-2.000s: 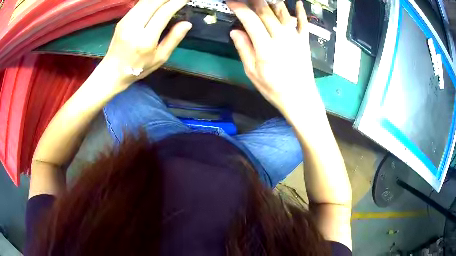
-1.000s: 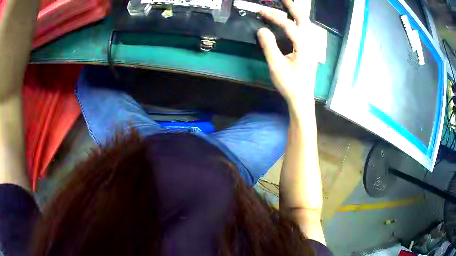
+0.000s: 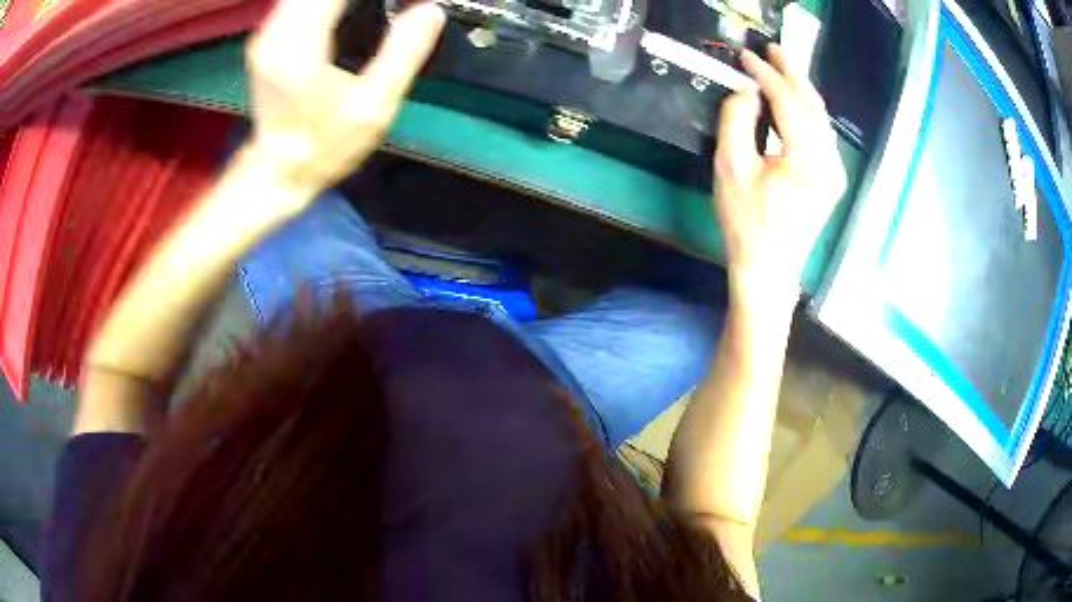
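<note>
The black test fixture [image 3: 506,73] lies at the top edge, with a metal latch on its front. Its clear acrylic nest [image 3: 614,47] shows no white module in the visible part. A white strip [image 3: 694,59] lies on the black base right of the nest. My right hand [image 3: 782,159] is at the strip's right end, thumb and fingers curled near it; whether it grips the strip is unclear. My left hand [image 3: 329,94] is at the fixture's left side, thumb apart, fingers partly cut off by the top edge; I cannot tell if it holds anything.
Red trays [image 3: 129,47] are stacked at the left, with more red trays [image 3: 106,235] below. A framed panel [image 3: 958,253] with a blue inner border stands right, bearing loose white strips. A dark phone-like slab [image 3: 852,59] lies beside it. The green bench edge [image 3: 517,165] runs across in front.
My left hand left the fixture towards the left trays, then came back to its left side. My right hand has moved right to the white strip's end. The white module has gone from the nest.
</note>
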